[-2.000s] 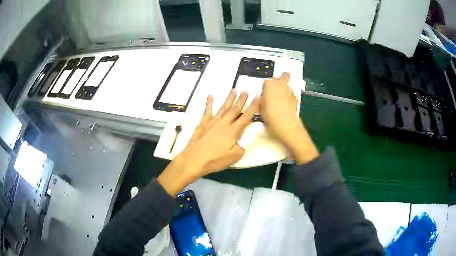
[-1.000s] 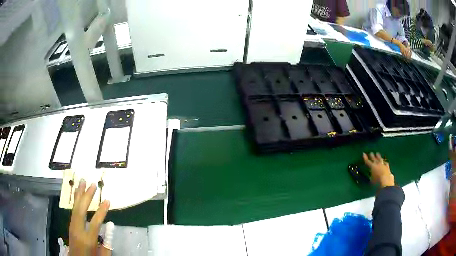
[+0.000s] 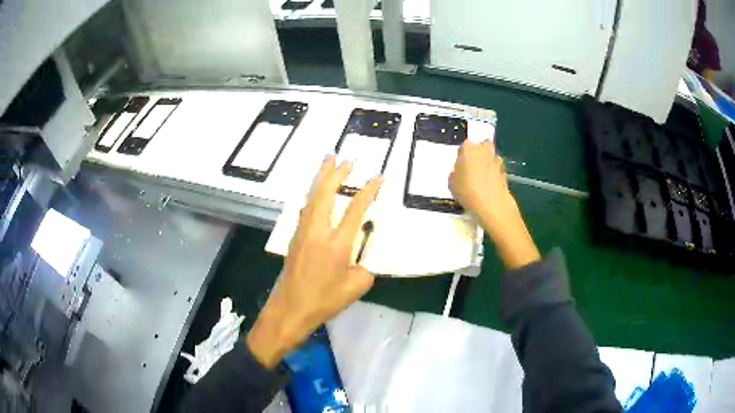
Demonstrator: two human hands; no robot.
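Note:
A phone middle frame (image 3: 435, 129) lies at the right end of the white platform (image 3: 205, 145). My right hand (image 3: 481, 181) is at its right edge, with fingers curled; the fingertips are partly hidden. A second middle frame (image 3: 373, 123) lies to its left. My left hand (image 3: 322, 250) is spread, with fingertips at that frame's lower part; whether they press on it is unclear. More frames lie further left, one in the middle (image 3: 266, 139) and others near the far end (image 3: 149, 126). A blue-filmed phone housing (image 3: 317, 375) lies partly under my left wrist.
A black plastic tray (image 3: 645, 181) lies on the green bench (image 3: 556, 234) at the right. A crumpled white heap (image 3: 216, 343) is left of the white mat (image 3: 443, 355). Blue film (image 3: 667, 395) is at the lower right. A grey metal machine (image 3: 153, 290) stands at the left.
The view has swung back left. My right hand has come from the small black part on the green bench to the platform, where another frame now lies at the right end. My left hand has moved up to the frames.

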